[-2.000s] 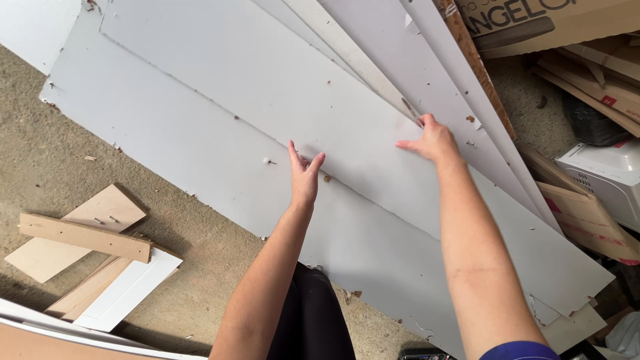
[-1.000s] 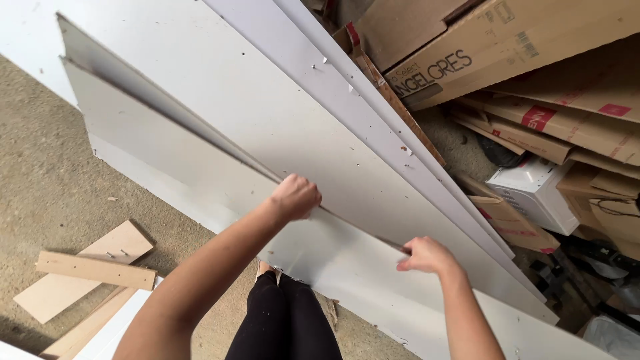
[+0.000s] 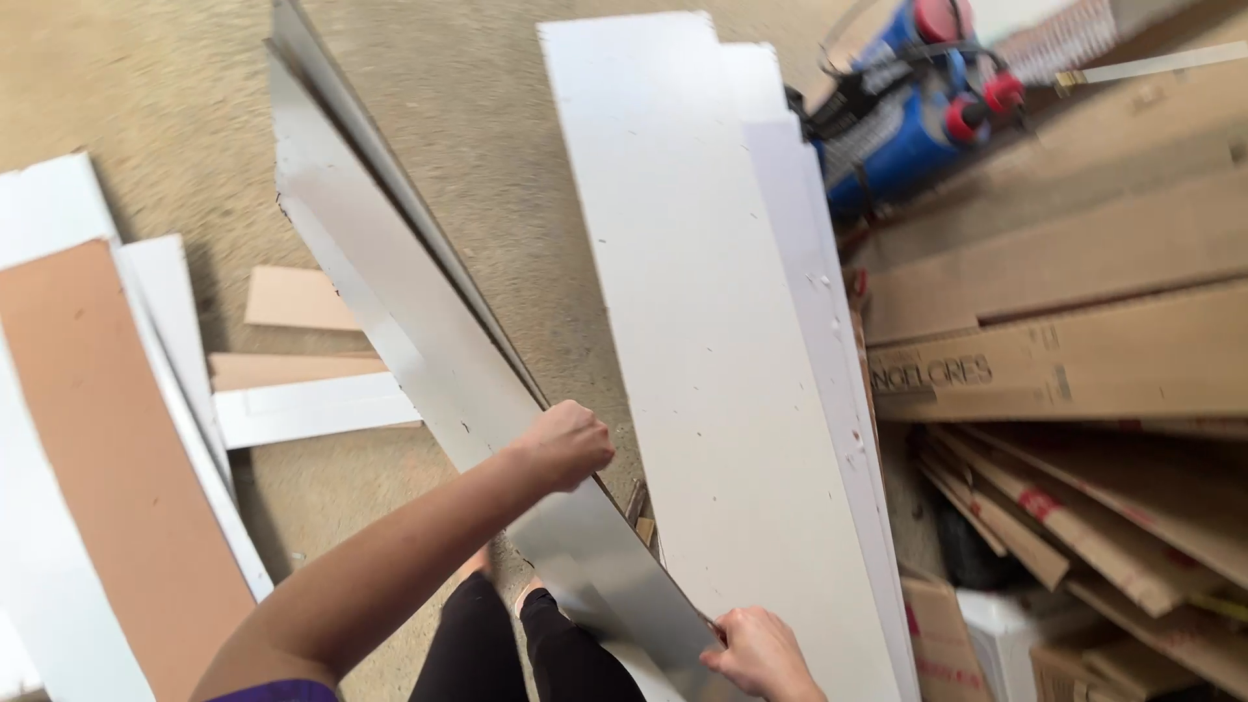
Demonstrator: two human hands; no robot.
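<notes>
My left hand is closed over the upper edge of long white panels, at about the middle of their visible length. Farther down the same edge, near the bottom of the view, my right hand grips them too. The panels stand steeply tilted on edge in front of my legs, and at least two are held together, with a narrow gap at their far end. To their right lies a stack of white boards with dark specks. The panels' lower edge near my feet is partly hidden.
At left lie more white boards and a brown panel. Short wooden pieces and a white strip lie on the concrete floor. Cardboard boxes line the right side, beyond them a blue object with red parts and a white box.
Two seconds ago my hands were open over the flat stack; both then closed on the panels' edge. The panels have been lifted and moved left, off the stack. The view has swung.
</notes>
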